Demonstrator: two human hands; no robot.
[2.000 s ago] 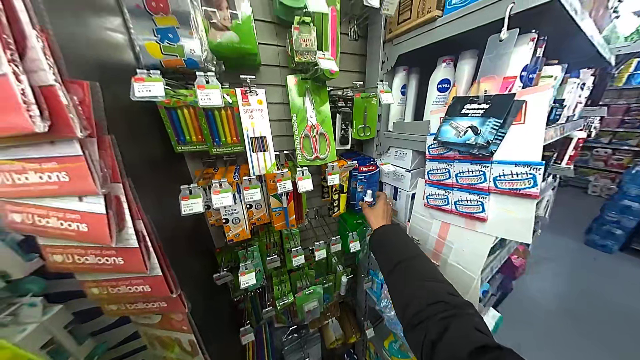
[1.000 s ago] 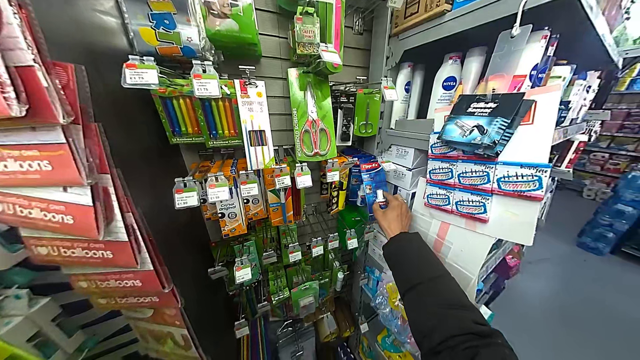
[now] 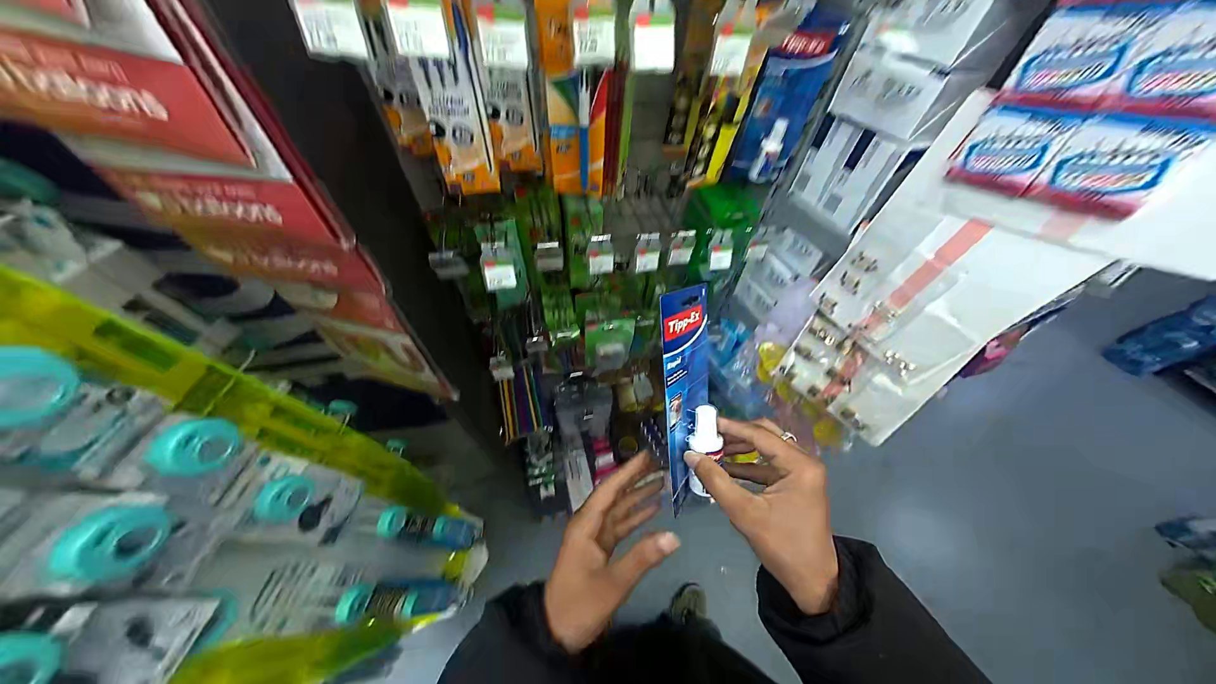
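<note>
My right hand (image 3: 774,494) grips a blue Tipp-Ex correction fluid pack (image 3: 686,366) by its lower part, thumb and fingers around the white bottle (image 3: 705,437) fixed to the card. The pack stands upright, turned partly edge-on. Just left of it my left hand (image 3: 608,551) is held with fingers apart and holds nothing; its fingertips are near the card. Another blue Tipp-Ex pack (image 3: 787,90) hangs on the rack at the top.
Hanging pen packs (image 3: 575,123) and green-backed packs fill the rack ahead. Red balloon packets (image 3: 180,190) and tape packs with teal rings (image 3: 114,546) are at the left. A white display sheet (image 3: 912,285) with blue-and-white packs (image 3: 1083,152) juts out at the right.
My right hand, which was at the rack, now holds the Tipp-Ex pack in front of me, away from the hooks. My left hand has come into view. The view has tilted down.
</note>
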